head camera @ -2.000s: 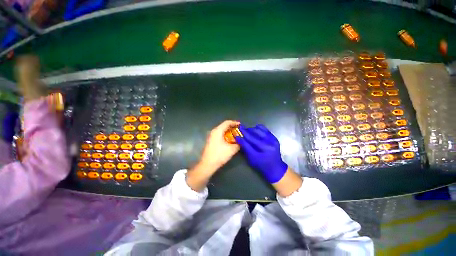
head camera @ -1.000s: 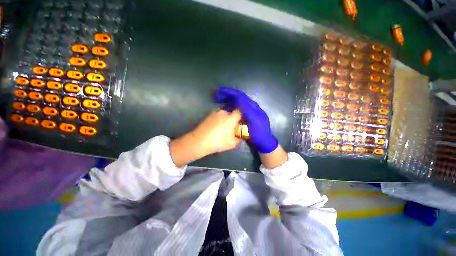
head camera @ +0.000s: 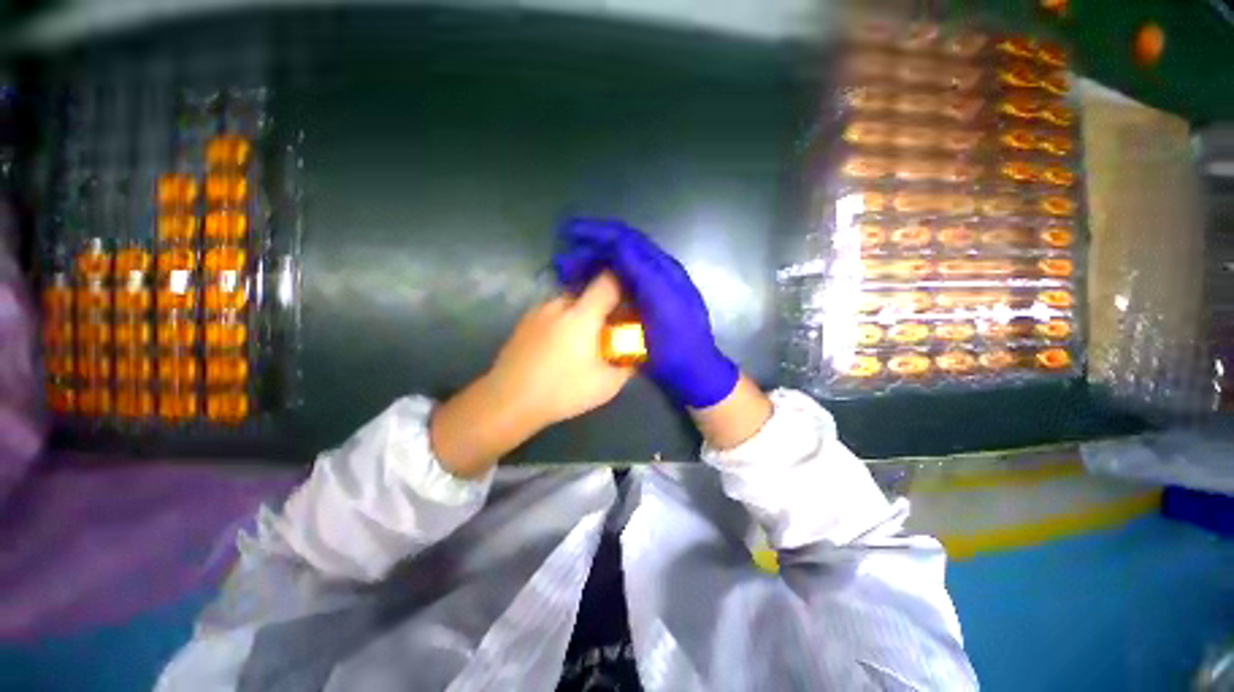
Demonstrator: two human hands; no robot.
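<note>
My bare left hand (head camera: 562, 349) and my right hand (head camera: 663, 314) in a purple glove meet over the bench in front of me. An orange component (head camera: 624, 343) with a bright pale end shows between them; my left hand holds it and the gloved palm lies against it. The gloved fingers reach over my left fingertips, so the rest of the component is hidden. The left blister tray (head camera: 280, 284) is partly filled with orange parts, with grey pockets at its far side. The right blister tray (head camera: 828, 291) holds rows of orange ends.
The dark green bench (head camera: 406, 243) lies between the trays. Loose orange parts (head camera: 1149, 45) lie on the green belt (head camera: 1191, 68) at the top right. Cardboard (head camera: 1137, 176) and clear empty trays (head camera: 1150, 304) are at the far right. A neighbour's pink clothing (head camera: 135, 541) shows at lower left.
Since two seconds ago the view has shifted down and turned, so most of the belt left the picture. My gloved fingers moved from the component's end to over my left fingertips; both hands stay together.
</note>
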